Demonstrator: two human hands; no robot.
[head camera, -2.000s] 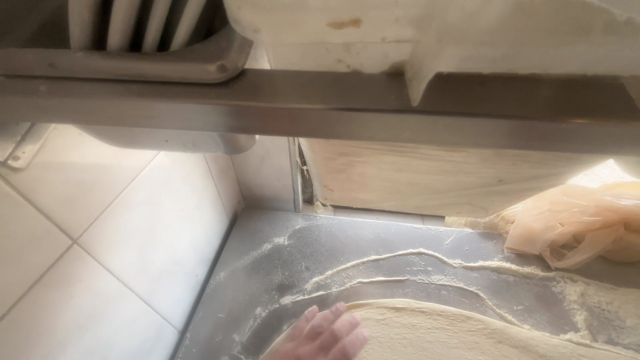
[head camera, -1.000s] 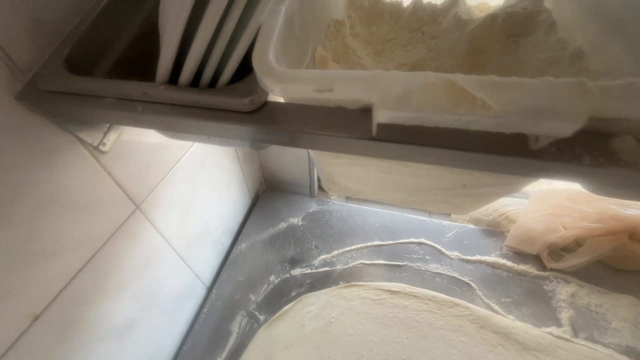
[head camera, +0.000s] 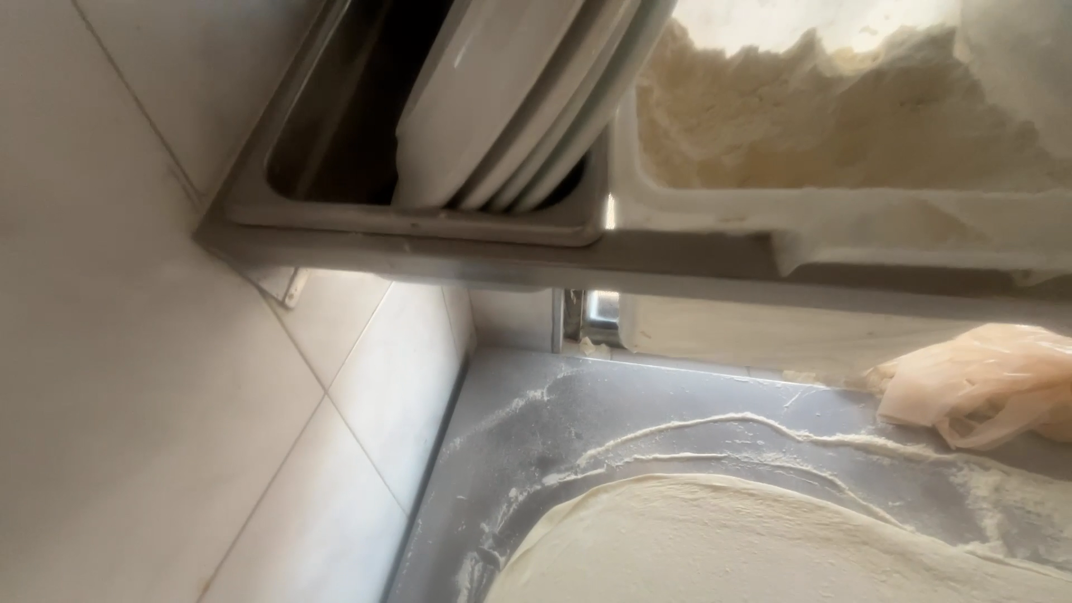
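Observation:
Neither my left hand nor my right hand shows in the head view. A wide, flat sheet of rolled dough (head camera: 754, 544) lies at the bottom of the view, its curved far edge resting on a grey worktop (head camera: 519, 402). Thin ridges of flour (head camera: 737, 419) curve around that edge, with more flour scattered at the right. The near part of the dough is cut off by the frame.
Above the worktop runs a metal shelf (head camera: 670, 272). It holds a metal pan (head camera: 419, 224) with several white plates (head camera: 502, 92) on edge, and a plastic tub (head camera: 754, 209) of flour (head camera: 796, 126). A crumpled plastic bag (head camera: 980, 377) lies at the right. Tiled wall (head camera: 209, 402) stands left.
A hand that touched the dough's left edge two seconds ago has left the view. The view has shifted, with more of the plates and the tub's contents now showing.

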